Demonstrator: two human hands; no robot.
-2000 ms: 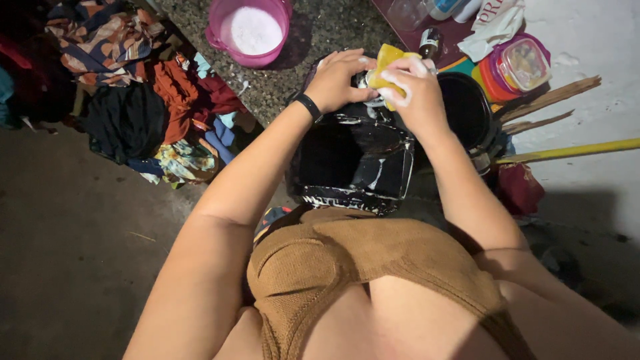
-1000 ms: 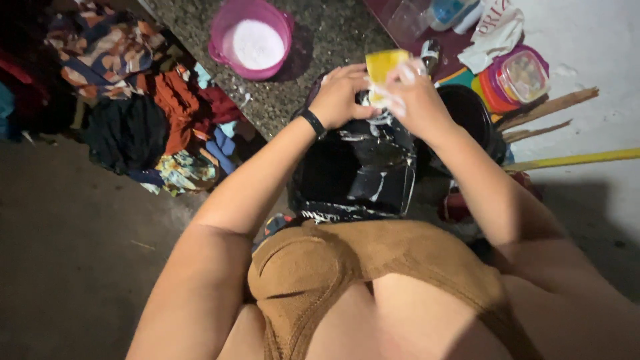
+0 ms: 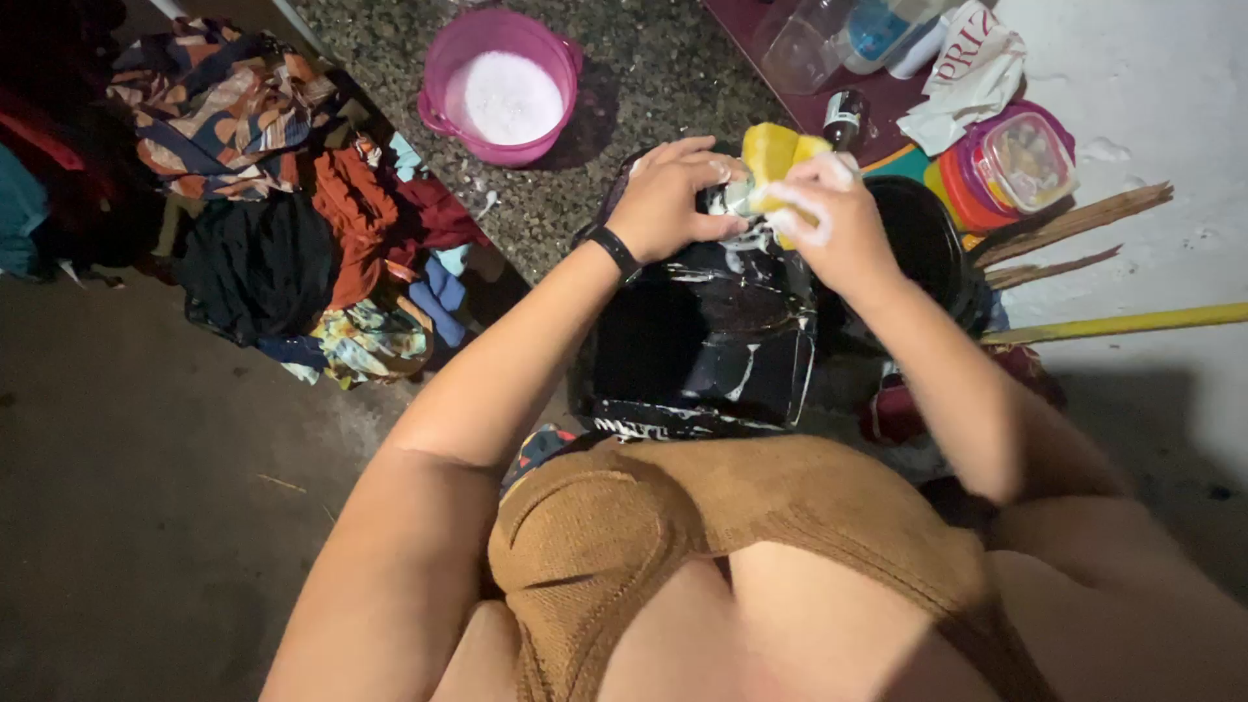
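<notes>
My right hand [image 3: 827, 219], with foam on its fingers, grips a folded yellow sponge [image 3: 770, 154]. My left hand [image 3: 682, 195] is spread on the upper end of a glossy black box-like object [image 3: 697, 336], its thumb and fingertips close to the sponge. White foam streaks the black surface and edges. A small pale, shiny part [image 3: 738, 195] shows between my hands; what it is I cannot tell. A pink plastic bowl [image 3: 500, 88] of white suds stands on the speckled stone counter, up and left of my hands.
Crumpled clothes [image 3: 361, 234] are piled at the left. On the right are a black round container [image 3: 916, 244], a small dark bottle [image 3: 844, 119], stacked plastic tubs [image 3: 1019, 166], a crumpled printed bag [image 3: 965, 78], split wood pieces [image 3: 1077, 222] and a yellow pole [image 3: 1121, 324].
The sponge, held flatter and more upright one second ago, is now folded in my right hand. My left hand stays at the upper end of the black object.
</notes>
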